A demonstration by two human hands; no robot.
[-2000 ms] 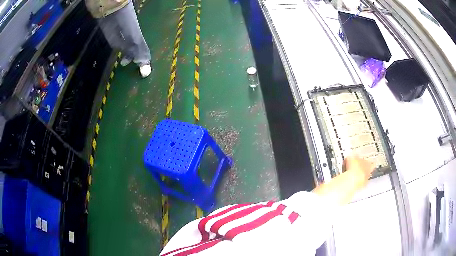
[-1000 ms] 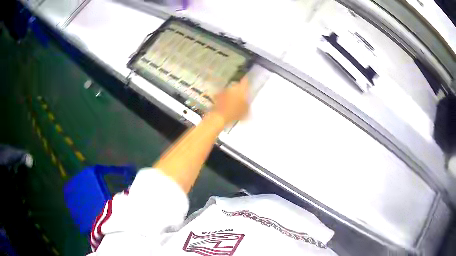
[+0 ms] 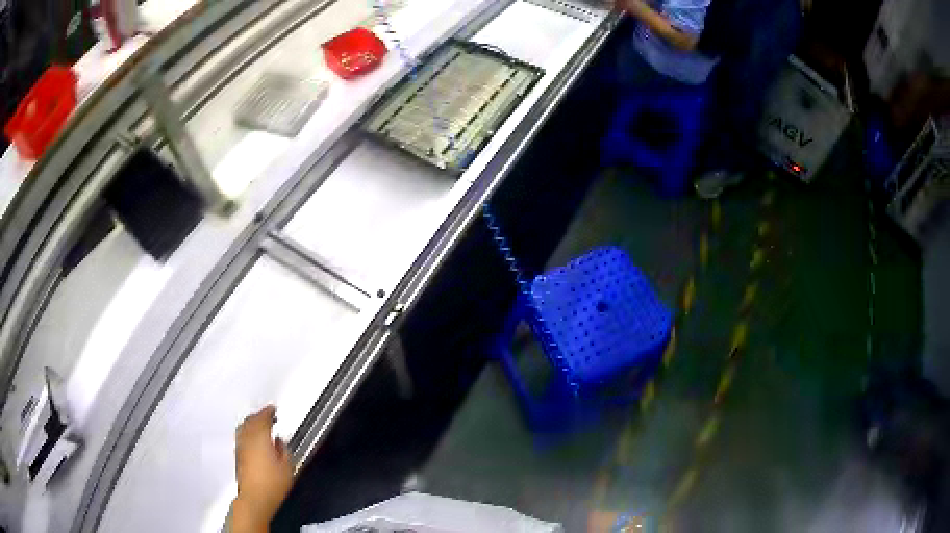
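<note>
My left hand point(image 3: 263, 463) is low at the left, over the white conveyor surface near its metal rail. Its fingers are partly curled and blurred, and I cannot tell whether they hold anything. My right hand is out of the picture. A carrier point(image 3: 505, 69) with a pale circuit board panel point(image 3: 443, 104) lies on the conveyor at the upper middle, well away from my left hand. A blue coiled cord point(image 3: 502, 242) hangs past the conveyor edge and in front of the stool.
A red parts bin point(image 3: 353, 52) and a clear ribbed tray point(image 3: 279, 102) are on the ledge. Another red bin point(image 3: 42, 110) and a black bin point(image 3: 154, 202) are at the left. A blue stool point(image 3: 601, 312) stands on the floor. A person point(image 3: 675, 42) is at the upper right.
The view has swung right along the line. The carrier that my left hand was over has left the picture, and another carrier, red bins and a coiled cord now show.
</note>
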